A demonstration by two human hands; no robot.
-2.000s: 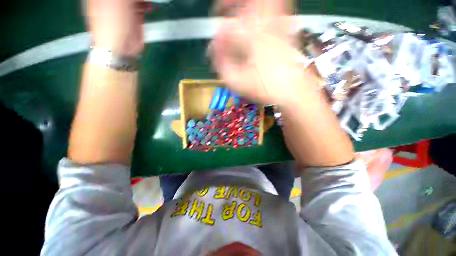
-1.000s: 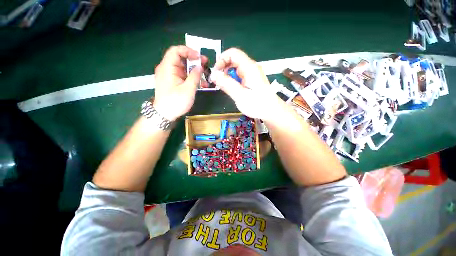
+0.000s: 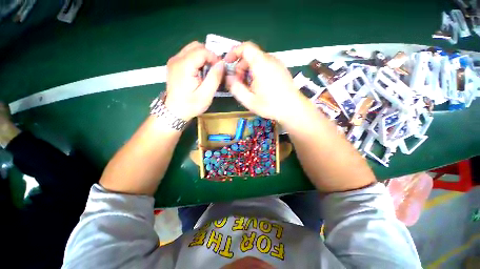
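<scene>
A white plastic frame [image 3: 223, 44] is held between both hands above the white stripe, mostly hidden by the fingers. My left hand [image 3: 190, 79] grips its left side, thumb on top. My right hand [image 3: 263, 81] grips its right side, fingertips close to the left thumb. What lies between the fingertips is hidden. Just below, a tan parts box [image 3: 200, 144] holds grey-blue round pieces with red leads [image 3: 245, 157] in its lower and right part. Two bright blue cylinders [image 3: 219, 137] lie near its upper part.
A pile of white frames with copper-brown and blue parts [image 3: 368, 100] lies at the right. More frames lie at the top left [image 3: 69, 9] and top right [image 3: 457, 23]. Another person's hand and dark sleeve [image 3: 32, 157] are at the left edge. A pink bag [image 3: 409, 197] and red object [image 3: 455, 176] are lower right.
Since one second ago, the fingers have closed in over the frame and cover more of it. The blue piece by my right fingers no longer shows. Another person's hand has appeared at the left edge.
</scene>
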